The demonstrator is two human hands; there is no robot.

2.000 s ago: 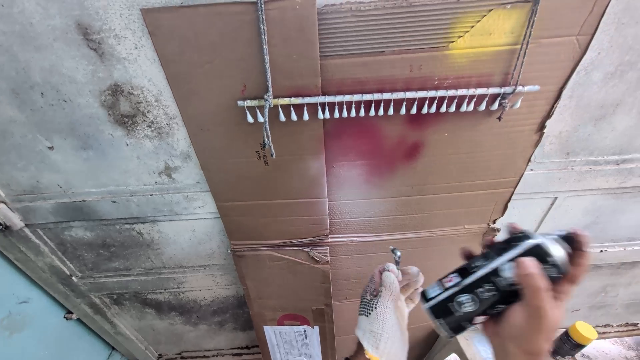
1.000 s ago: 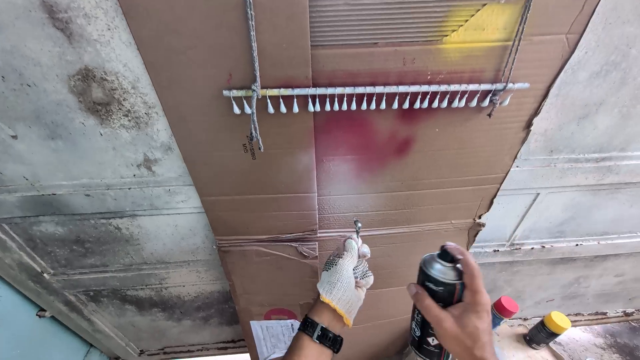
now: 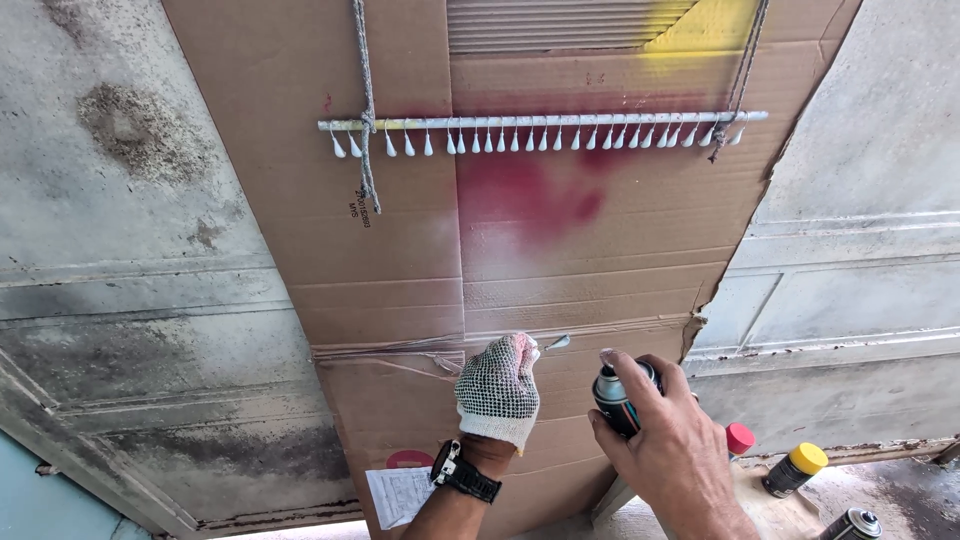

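My left hand [image 3: 498, 386], in a dotted knit work glove with a black watch at the wrist, pinches a small teardrop-shaped piece [image 3: 557, 343] that points out to the right. My bare right hand [image 3: 667, 442] is wrapped around a black spray paint can [image 3: 619, 401], its index finger on the nozzle at the top. The can is just right of and below the small piece, not touching it. Above both hands a horizontal rod [image 3: 540, 121] hangs from grey cords [image 3: 366, 90], with several white teardrop pieces [image 3: 557, 140] hooked along it in a row.
A cardboard sheet [image 3: 375, 300] with red, white and yellow overspray stands against worn metal panels [image 3: 135, 225]. At the lower right are a red-capped can [image 3: 740, 439], a yellow-capped can [image 3: 796, 469] and an uncapped can [image 3: 853, 525]. A printed paper [image 3: 397, 495] is stuck low on the cardboard.
Two seconds ago the can was held tilted sideways; now it is upright with a finger on its nozzle. The gloved hand has turned, so the small piece points right instead of up.
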